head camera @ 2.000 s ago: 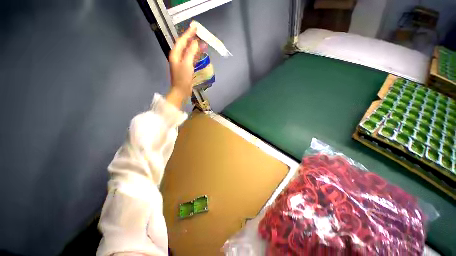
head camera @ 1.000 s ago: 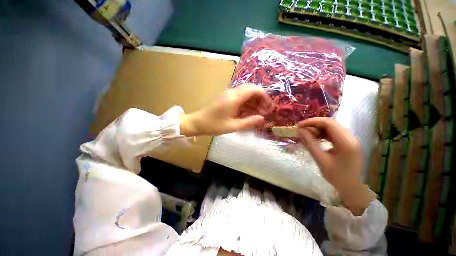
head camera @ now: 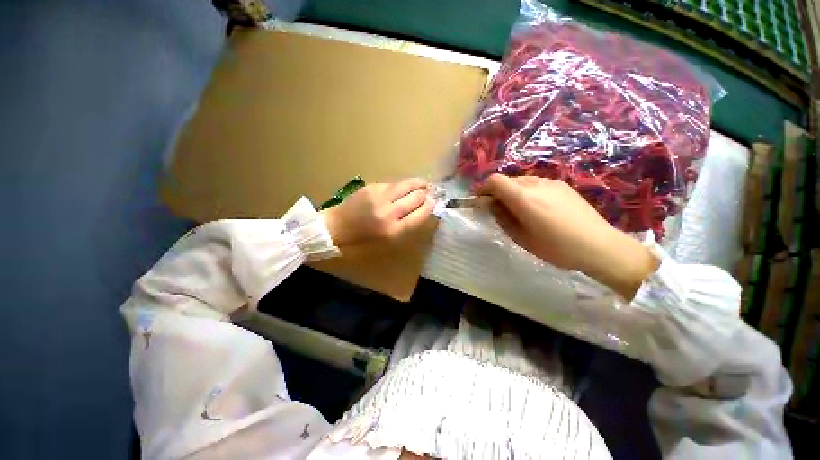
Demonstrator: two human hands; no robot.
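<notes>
A clear plastic bag (head camera: pixel 589 121) full of red curved handles lies on white sheeting. My left hand (head camera: pixel 382 216) is left of the bag, its fingertips pinching a bit of clear plastic at the bag's near-left side. My right hand (head camera: pixel 548 220) is in front of the bag and pinches a small, thin, flat object (head camera: pixel 467 202), which points toward my left fingertips. It is too small to tell what it is. A green mesh piece (head camera: pixel 344 192) lies on the cardboard sheet (head camera: pixel 333 117), partly hidden by my left hand.
A green-topped bench (head camera: pixel 396 20) lies behind the bag. A board of green pieces (head camera: pixel 737 27) is at the top right. Stacked boards (head camera: pixel 780 216) with green between them stand at the right edge. A blue-grey wall (head camera: pixel 81 135) is on the left. White sheeting (head camera: pixel 503 260) covers the near bench.
Both hands were over the bench at the left two seconds ago only in part: my left was raised by the post. Since one second ago my hands have closed together at the bag's near-left side.
</notes>
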